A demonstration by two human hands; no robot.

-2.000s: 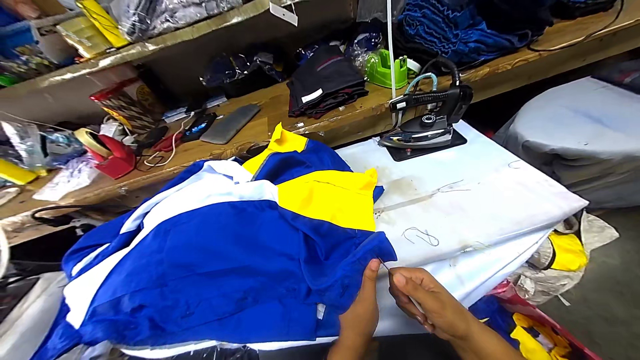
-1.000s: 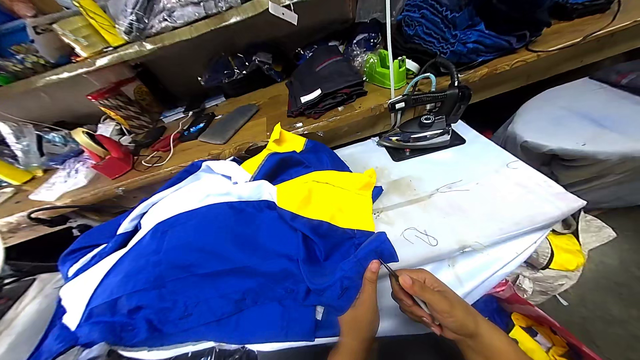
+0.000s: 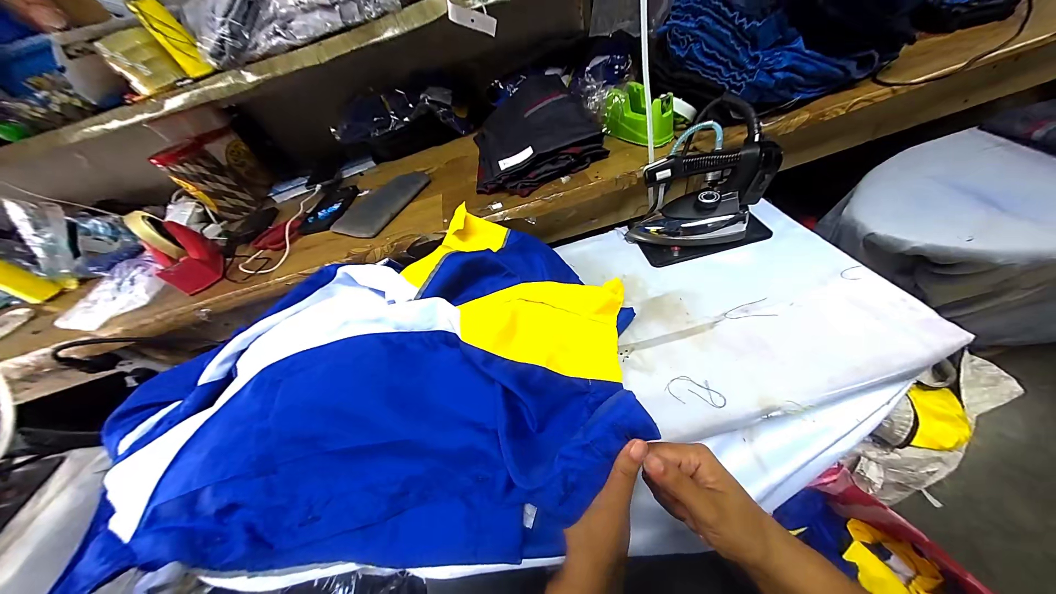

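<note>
A blue, white and yellow garment [image 3: 371,412] lies spread over the left part of a table covered in white cloth. My left hand [image 3: 610,511] pinches the garment's blue edge at its right corner, thumb on top. Close against it, my right hand [image 3: 701,495] has thumb and forefinger together at the same edge; whether a small tool or thread is between its fingers is hidden. Loose threads [image 3: 697,392] lie on the white cloth [image 3: 792,330] to the right. A steam iron [image 3: 701,206] rests on a dark pad at the table's far side.
Behind the table, a wooden shelf [image 3: 553,198] holds folded dark clothes [image 3: 536,136], a green plastic holder [image 3: 639,115], a phone [image 3: 379,205] and a red tape dispenser [image 3: 190,256]. At right stand a cloth-covered object [image 3: 949,214] and, lower, a pink-red container with blue and yellow fabric [image 3: 891,561].
A thin dark tool seen in my right hand one second ago no longer shows. The right fingers have closed in beside the left thumb. The garment has barely moved.
</note>
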